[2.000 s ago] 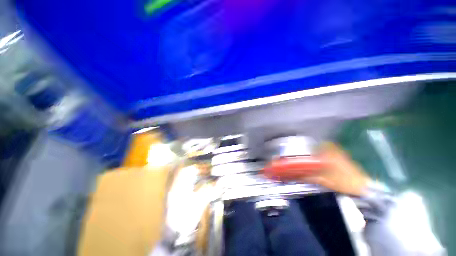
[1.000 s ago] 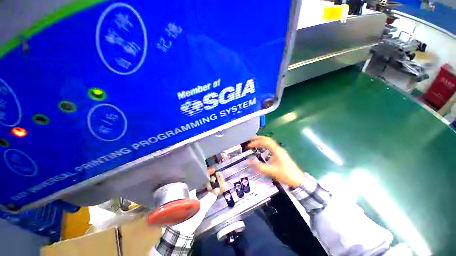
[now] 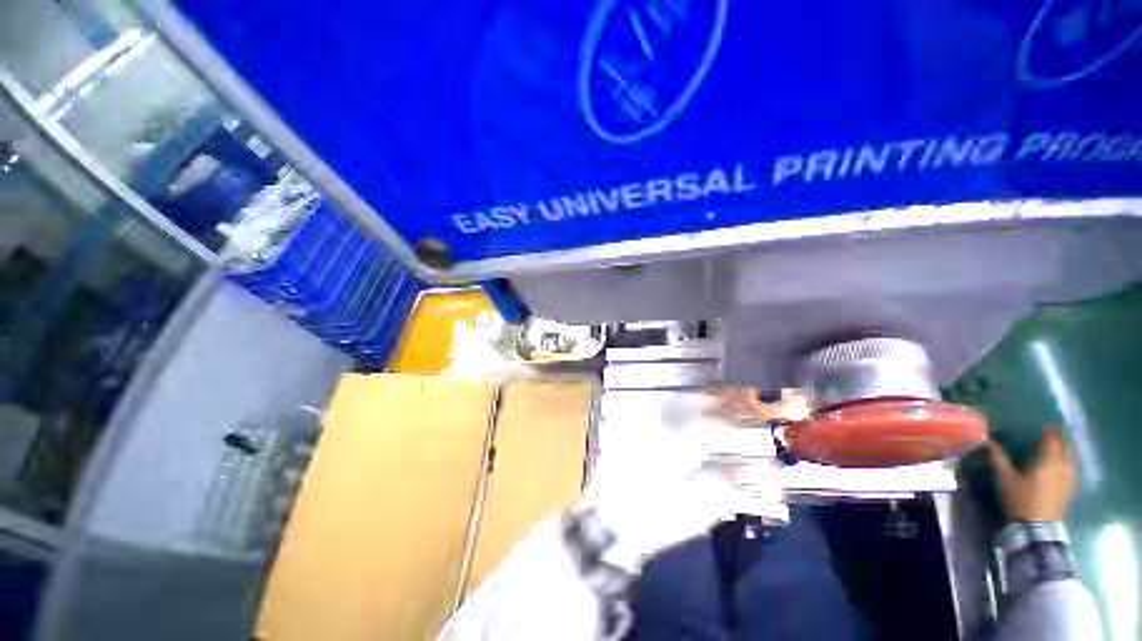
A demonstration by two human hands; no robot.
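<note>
My left hand, white-gloved and blurred, reaches over the silver slotted table from the left. Tan fingertips or a tan piece show at its front, beside the red knob; whether it holds anything cannot be told. My right hand, bare, is over the near left part of the green conveyor belt, right of the table. Its thumb and fingers are apart and no part shows in it. The red round knob on its silver collar covers much of the table. No small black part can be made out on the table.
The blue control panel fills the top. A tan cardboard sheet lies at left. Behind it are an orange tray and a small metal tray. Blue crates stand at the far left.
The view has swung left. My right hand has moved from the slotted table to the green belt. My left hand shows more fully, over the table. The black parts seen on the table are out of sight.
</note>
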